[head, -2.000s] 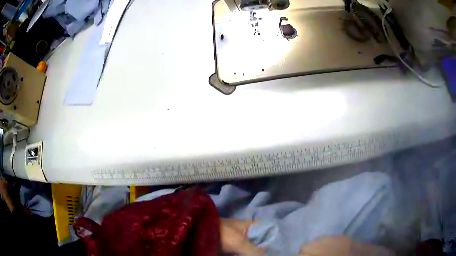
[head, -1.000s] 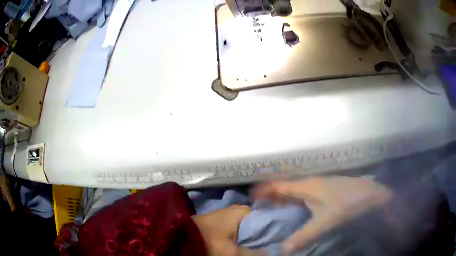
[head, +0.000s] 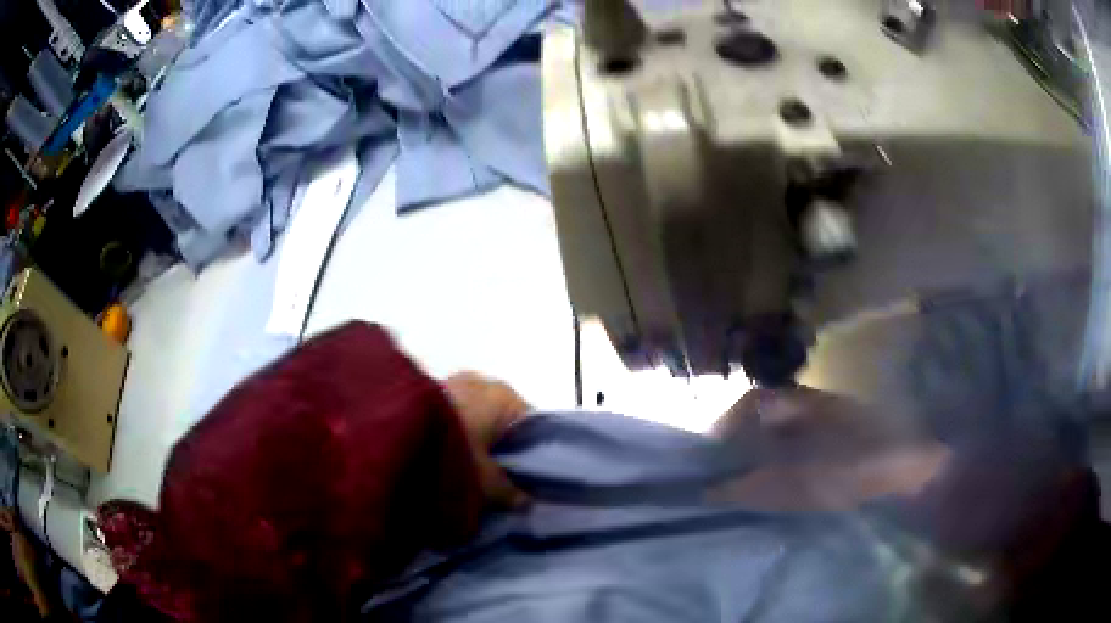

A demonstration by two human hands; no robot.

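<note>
A light blue garment mass point(head: 609, 548) lies draped over the table's front, below the sewing machine head point(head: 755, 207). My left hand point(head: 490, 420) shows partly past a dark red sleeve and holds the cloth's left upper edge; its fingers are mostly hidden. My right hand point(head: 816, 450) is blurred and lies on the cloth just below the needle area. Whether it grips the cloth cannot be told. The presser foot and needle are lost in glare.
A heap of blue cut pieces point(head: 305, 116) lies behind and left of the machine. A white strip point(head: 314, 250) hangs from it. A cream unit with a round dial point(head: 61, 365) stands at the left edge, beside an orange ball-like thing point(head: 115, 321).
The view has shifted up to the machine head and cloth heap. Both hands and the blue garment have come from below the table's front edge up onto the table near the needle.
</note>
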